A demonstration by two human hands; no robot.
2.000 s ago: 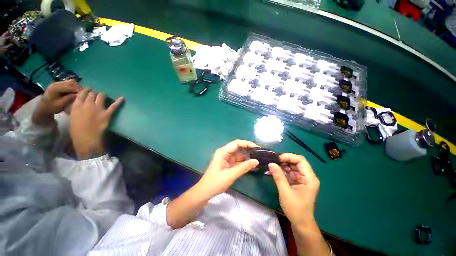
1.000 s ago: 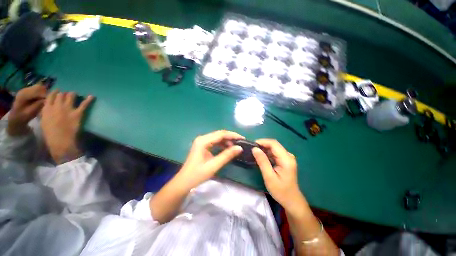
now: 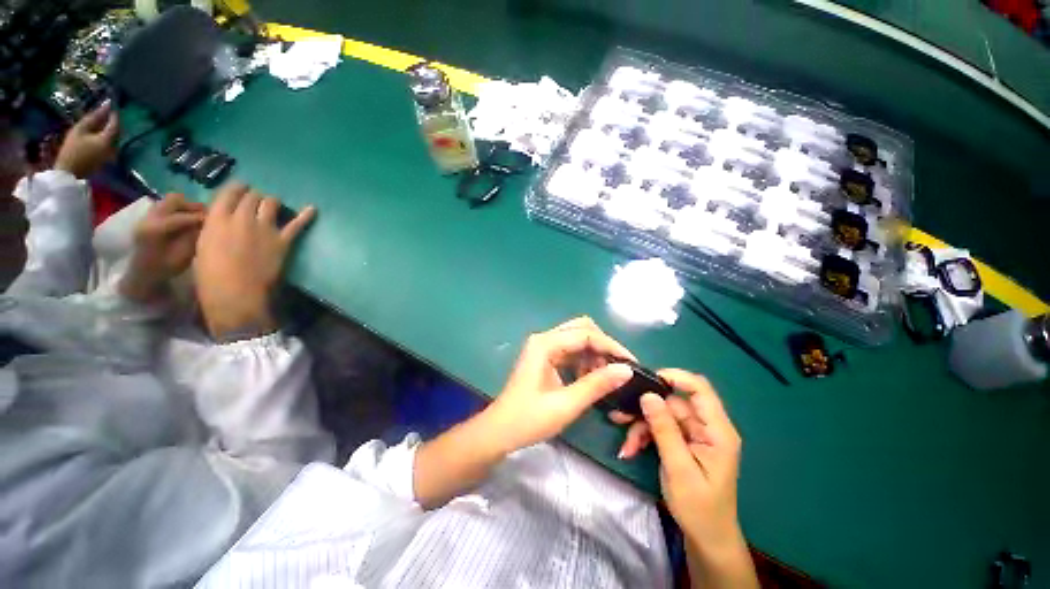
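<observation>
A black watch piece (image 3: 632,390) is held between my two hands above the front edge of the green bench. My left hand (image 3: 567,385) grips its left side, thumb on top. My right hand (image 3: 692,443) grips its right side, thumb on top. My fingers hide much of the piece, so I cannot tell whether a display module is seated in it. A bright light spot (image 3: 645,292) lies on the bench beyond my hands. Dark tweezers (image 3: 737,336) lie right of the spot, and a loose module (image 3: 814,356) with an orange-gold centre lies beside them.
A clear blister tray (image 3: 720,184) holds several dark modules in its right column. A glass bottle (image 3: 442,129), white wipes (image 3: 524,116) and black frames (image 3: 487,181) stand left. A dispenser bottle (image 3: 998,350) and frames (image 3: 958,276) are right. Another person's hands (image 3: 240,255) work at left.
The camera view has shifted, moving the whole bench in the picture. The black piece is tilted differently between my fingers. At left, another hand and several dark pieces now show.
</observation>
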